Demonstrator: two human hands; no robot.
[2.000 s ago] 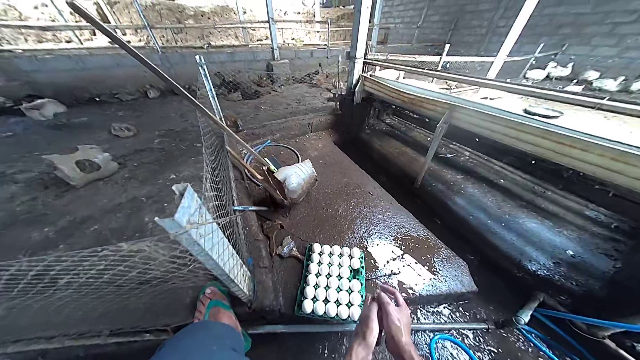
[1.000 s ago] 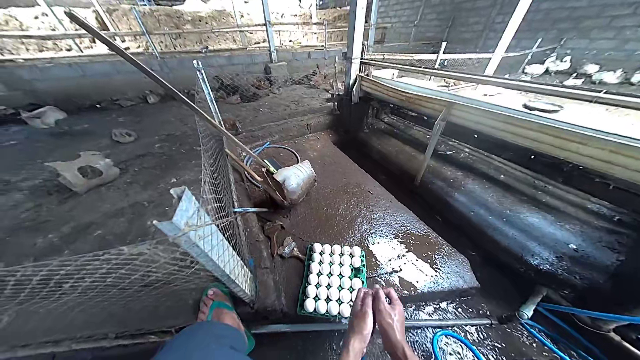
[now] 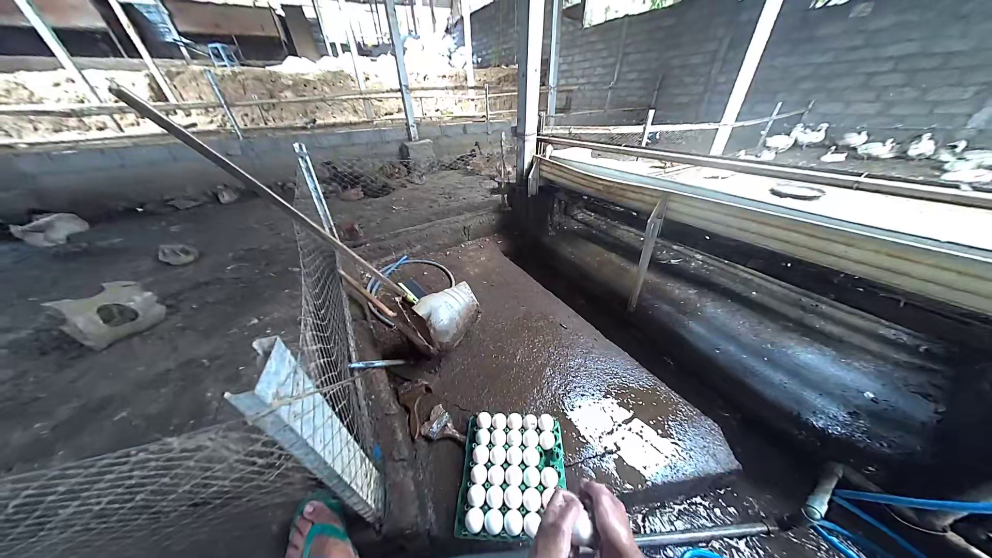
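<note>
A green plastic egg tray sits on the wet concrete floor, holding several rows of white eggs; a green gap shows in its right-hand column. My left hand is over the tray's lower right corner. Close beside it on the right is my right hand. A white egg shows between the two hands, cupped from both sides, its lower part cut off by the frame edge.
A metal channel post with wire netting leans left of the tray, near my sandalled foot. Beyond lie a dirty white container, a long pole and a hose. A metal pipe and blue hoses are at right; white ducks stand behind.
My hands have moved slightly down and are a little further apart at the fingertips, with a white egg now visible between them. The tray stays in place.
</note>
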